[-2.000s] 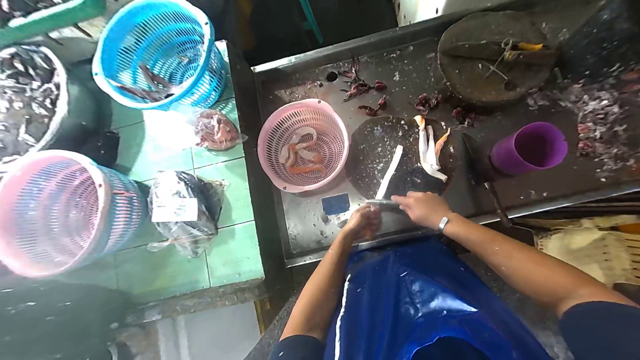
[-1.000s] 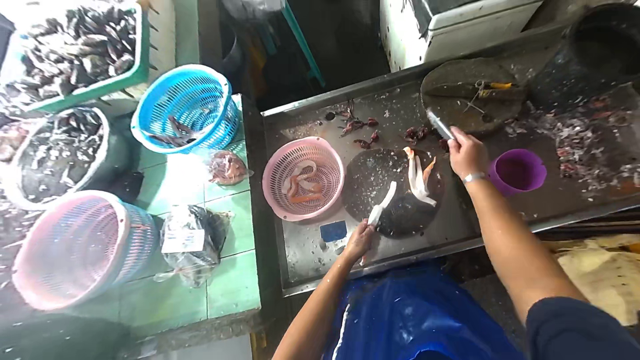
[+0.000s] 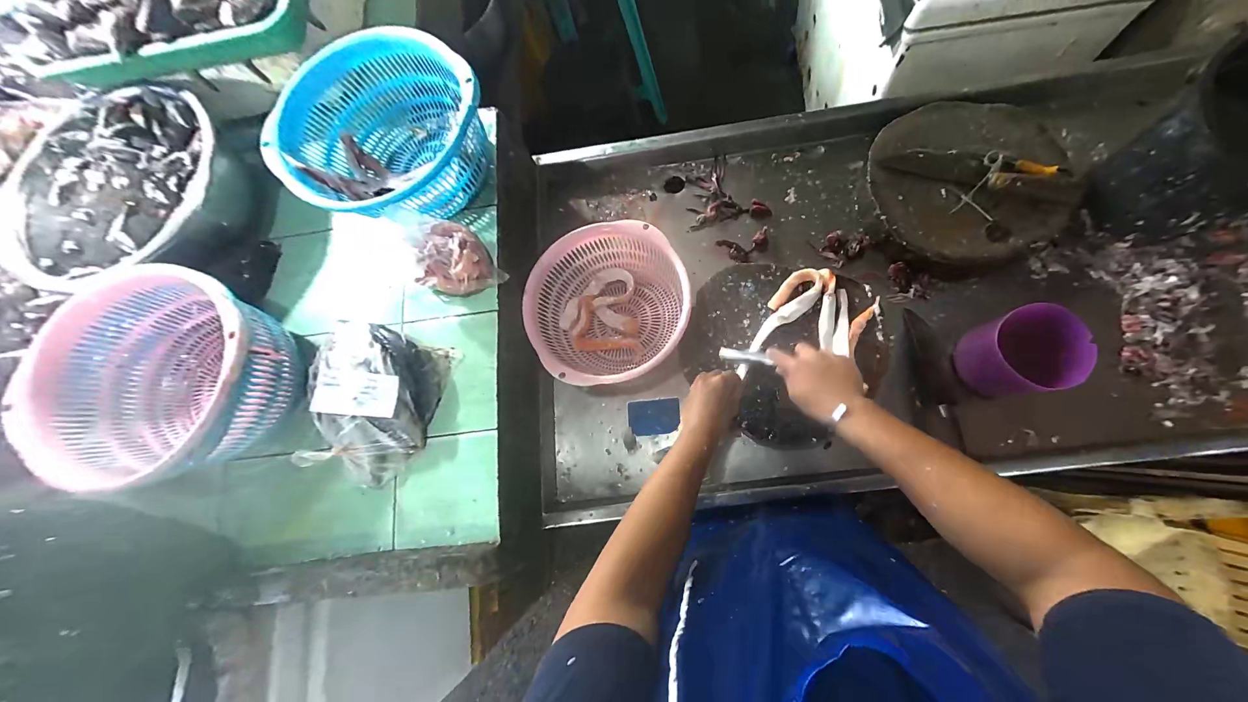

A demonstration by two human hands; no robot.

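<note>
On a dark round chopping board [image 3: 780, 409] lie long pale strips of fish or meat [image 3: 795, 310], some with orange ends. My left hand [image 3: 710, 402] is closed on the near end of one strip at the board's left edge. My right hand [image 3: 821, 382] grips a small tool [image 3: 749, 357], whose light part lies across that strip beside my left hand; its exact kind is unclear. Left of the board, a pink plastic basket [image 3: 541, 304] holds more pale and orange strips [image 3: 603, 314].
A purple plastic container [image 3: 1024, 349] stands right of the board. Behind is another round board [image 3: 926, 210] with an orange-handled tool [image 3: 1033, 168]. Dark red scraps [image 3: 721, 207] lie on the metal tray [image 3: 604, 487]. Baskets and bagged goods [image 3: 370, 409] stand on the tiled counter [image 3: 448, 497].
My right hand, raised near the back board a second ago, is now down at the chopping board beside my left hand. A strip now loops toward the back of the board.
</note>
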